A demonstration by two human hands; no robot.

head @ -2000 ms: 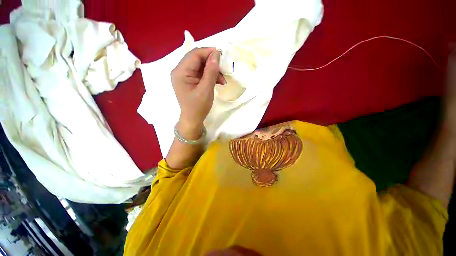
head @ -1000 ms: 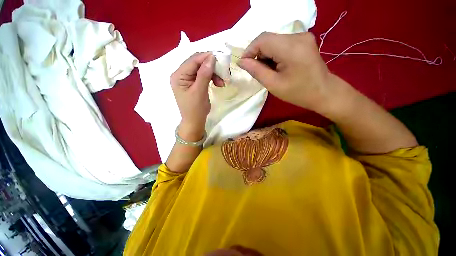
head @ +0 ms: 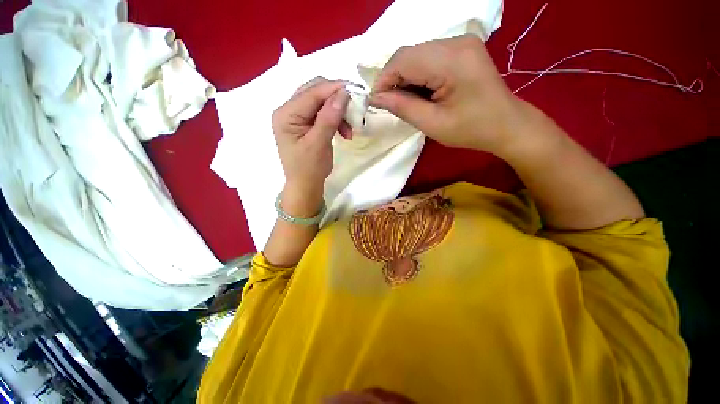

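A cream-white garment (head: 260, 134) is spread on the red cloth. My left hand (head: 313, 126) pinches its neck edge between thumb and fingers. My right hand (head: 442, 93) is close on the right, thumb and forefinger pinched together at the same edge. A needle is too small to make out clearly between the fingertips. A small dark mark, perhaps the edge of the neck label, shows just below the fingertips. Pale thread (head: 600, 73) lies in loops on the red, running out from behind my right hand.
A crumpled heap of cream-white cloth (head: 103, 158) lies at the left and hangs over the edge. The red table cloth (head: 631, 24) has dark green (head: 679, 189) at its near right edge. Machine parts (head: 47, 347) show at lower left. Thin reddish thread scraps lie at right.
My right hand has come in from the far right edge to the neck edge, and its fingertips are now nearer my left hand. The single thread line has become several loops.
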